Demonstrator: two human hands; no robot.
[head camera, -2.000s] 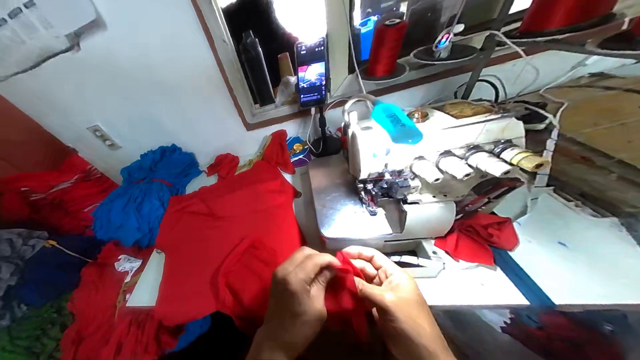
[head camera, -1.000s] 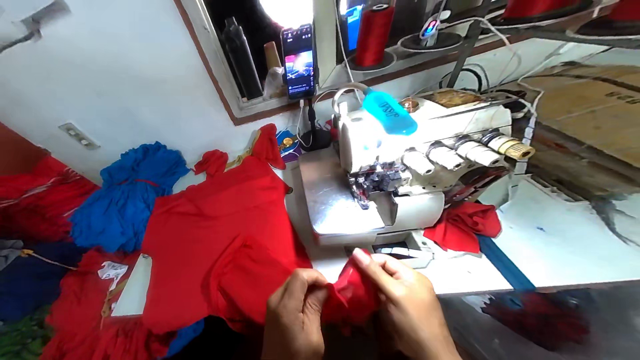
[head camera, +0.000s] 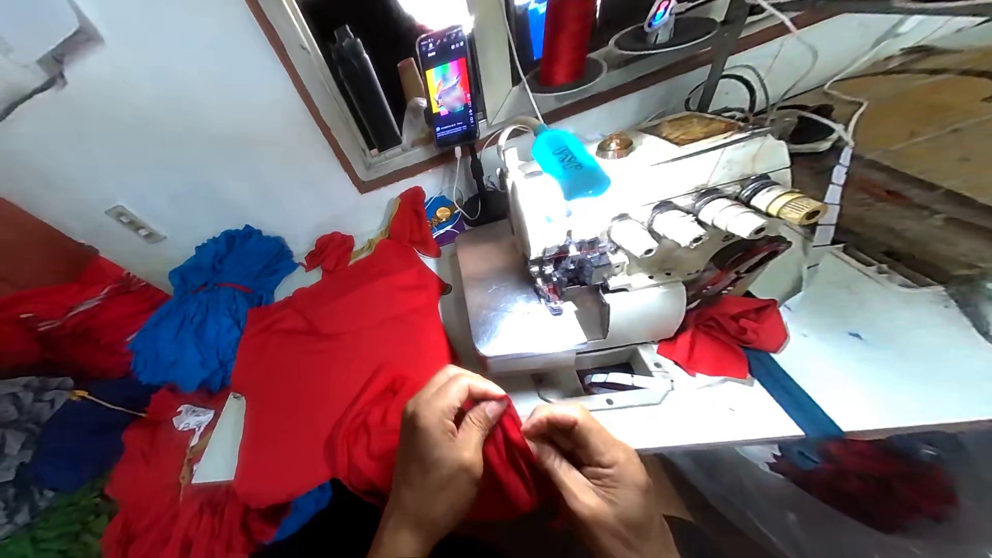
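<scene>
My left hand (head camera: 449, 442) pinches an edge of red fabric (head camera: 508, 473) between thumb and fingers, in front of the sewing machine. Just to its right, my right hand (head camera: 589, 465) has its thumb and fingertips together on the same fabric's edge. The cloth hangs down between both hands. Beside them on the left, a large red garment piece (head camera: 341, 333) lies spread on the table, partly bunched near my left hand. Beyond my hands stands a white overlock sewing machine (head camera: 643, 232), its needle area over a shiny metal plate (head camera: 504, 287). No fabric lies under its presser foot.
A blue fabric bundle (head camera: 213, 310) and red cloth heaps (head camera: 77, 318) lie at the left. A phone (head camera: 449, 85) on a stand and a red thread cone (head camera: 568, 39) are behind. A red scrap (head camera: 728, 333) lies on the white tabletop (head camera: 883, 341) beside a blue strip (head camera: 790, 395).
The fabric edge between my fingers has changed shape: opened out a second ago, it now hangs folded between my hands. The picture on the phone has changed.
</scene>
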